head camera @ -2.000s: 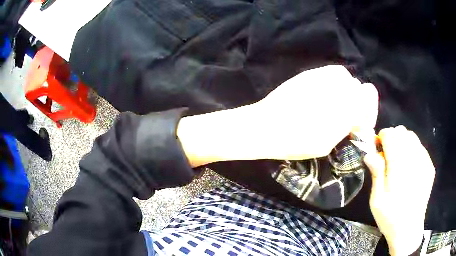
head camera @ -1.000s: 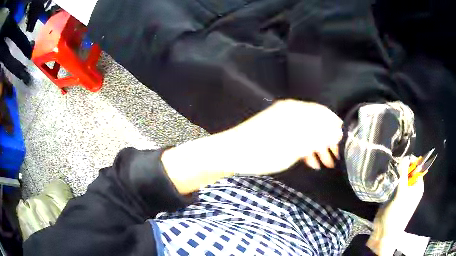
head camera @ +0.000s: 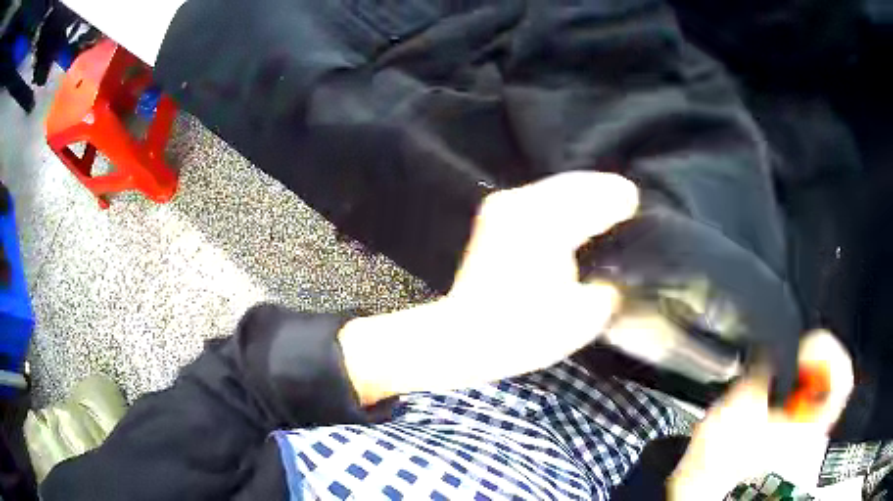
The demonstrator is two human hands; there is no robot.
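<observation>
A large black garment (head camera: 411,127) fills the upper and right part of the view. Its sleeve opening shows a blurred plaid lining (head camera: 666,333) between my hands. My left hand (head camera: 548,264) grips the left side of the opening, thumb and fingers around the black cloth. My right hand (head camera: 764,421) is blurred at the lower right, at the other side of the opening, with its fingers closed on the cloth and on the orange-red thread snips (head camera: 808,393). The blades of the snips cannot be made out.
A red plastic stool (head camera: 117,127) stands on the speckled floor (head camera: 196,264) at the upper left. A white table corner (head camera: 137,24) is above it. A blue crate (head camera: 12,294) and an olive-beige bundle (head camera: 73,426) are at the left. The checked apron (head camera: 450,445) covers my lap.
My left hand has moved left and taken hold of the opening's edge. My right hand has moved slightly down. The lining was widely visible and is now mostly covered by black cloth.
</observation>
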